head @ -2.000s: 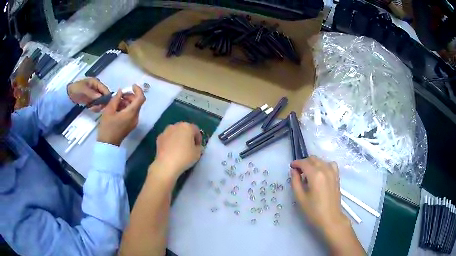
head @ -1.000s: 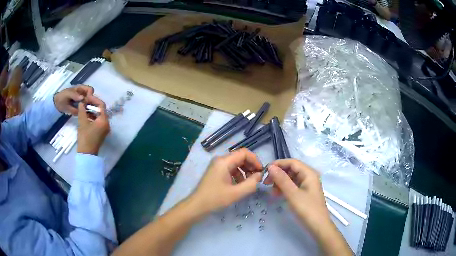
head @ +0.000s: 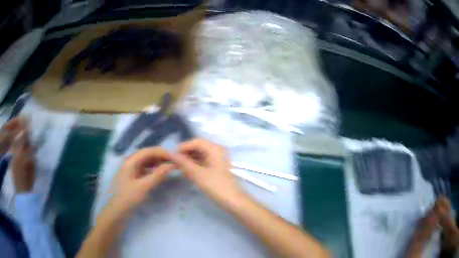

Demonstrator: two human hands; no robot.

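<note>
The frame is blurred by motion. My left hand (head: 138, 176) and my right hand (head: 204, 164) meet fingertip to fingertip over the white work sheet (head: 176, 232). Anything between the fingertips is too small and blurred to tell. Behind my hands, several black tubes (head: 146, 128) lie at the sheet's upper left. Two white rods (head: 261, 171) lie on the sheet to the right of my right hand. Faint small specks, apparently metal fittings (head: 181, 207), show below my hands.
A black heap lies on brown paper (head: 100, 95) at the upper left. A large clear plastic bag (head: 266, 65) stands behind the sheet. Neighbours' hands show at the left (head: 22, 156) and right (head: 428, 221) edges. A dark row of tubes (head: 383, 171) lies on the right sheet.
The view has swung right, so the scene has shifted left. My hands came together between the two earlier frames and are still together. A neighbour's hands now show at the right.
</note>
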